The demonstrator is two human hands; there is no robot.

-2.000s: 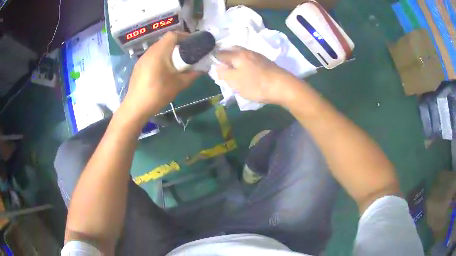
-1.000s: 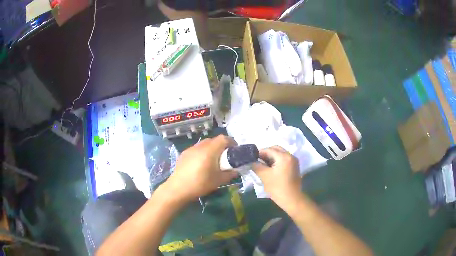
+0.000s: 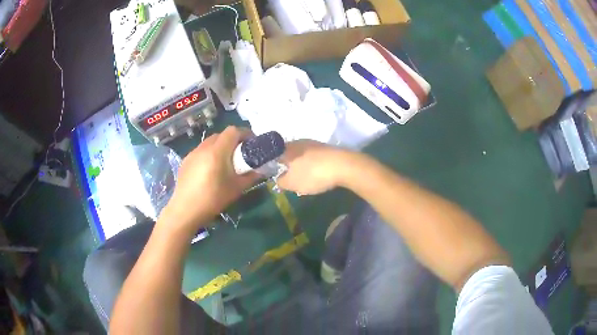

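Note:
A wireless microphone [image 3: 260, 150] with a black textured head and a cream-white handle is held above the bench's front edge. My left hand [image 3: 208, 171] is closed around its handle, just below the head. My right hand [image 3: 313, 167] is at the microphone's right side, its fingertips at a small pale or clear bit near the handle. Whether that bit is a part or wrapping I cannot tell. The handle's lower end is hidden by my hands. Crumpled white wrapping [image 3: 288, 105] lies on the bench just behind my hands.
Behind left stands a power supply [image 3: 163, 78] with red digits and circuit boards on top. An open carton [image 3: 327, 46] holds white-wrapped things and microphones. A rounded white device [image 3: 385, 80] lies right. A clear bag [image 3: 156, 171] lies left. Yellow tape [image 3: 275, 252] marks the floor.
The view has swung up, then partly back down. My left hand still holds the microphone; my right hand stays beside it, its fingers slightly shifted.

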